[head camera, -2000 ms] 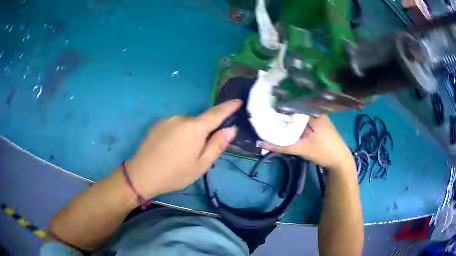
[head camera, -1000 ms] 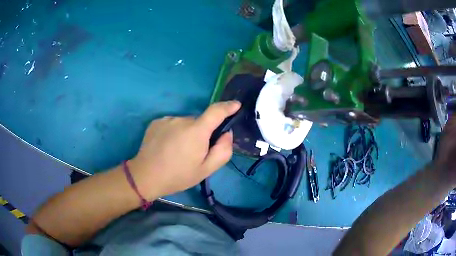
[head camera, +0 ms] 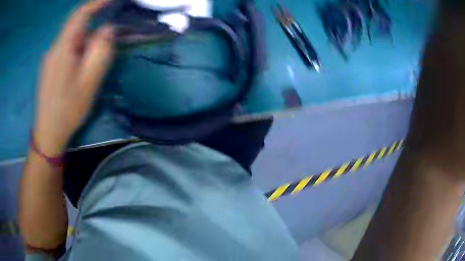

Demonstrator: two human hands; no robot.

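The black hoop, likely a headphone headband, lies at the bench edge, blurred. A thin black cable trails inside it. My left hand is at the hoop's left side, fingers near its upper left end; blur hides whether it grips. The white press fixture shows only in part at the top edge. Only my right forearm shows, large and dark at the right; my right hand is out of the picture.
The snips lie on the bench right of the hoop. A blurred pile of thin dark strips is at the top right. The bench edge runs across, with yellow-black floor tape below. My lap is at the bottom.
The view has swung down and right, so most of the press has left the picture. My right hand left the fixture and moved right, then out of view. My left hand stays beside the hoop.
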